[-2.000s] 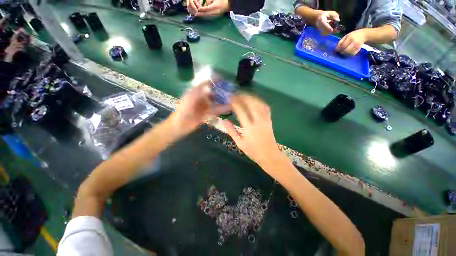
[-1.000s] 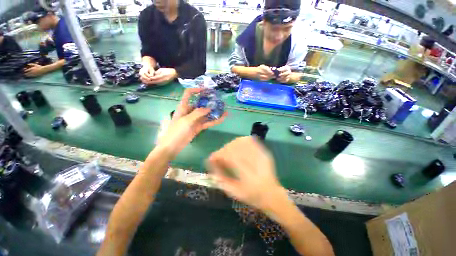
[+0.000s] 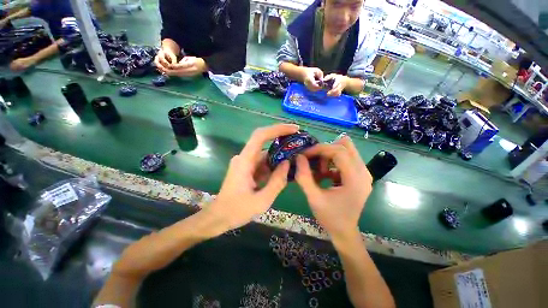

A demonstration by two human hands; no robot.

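Note:
A round wired unit (image 3: 289,146), dark with blue glints and a red spot, is held up over the belt's near edge in the middle of the view. My left hand (image 3: 255,174) grips its left side, fingers over the top and thumb below. My right hand (image 3: 336,180) has thumb and fingertips at its lower right side. Whether a ring is between the right fingertips cannot be told. Loose metal rings (image 3: 306,261) lie on the dark near surface below my hands.
Black cylinders (image 3: 182,122) and round units (image 3: 152,162) are spaced along the green belt (image 3: 240,114). A clear bag (image 3: 63,216) lies left, a cardboard box (image 3: 493,280) right. Two people sit opposite, by a blue tray (image 3: 319,106) and unit piles (image 3: 414,117).
My right hand has moved up to the unit, which my left hand has brought lower and to the right. Cylinders and units on the belt have shifted in view.

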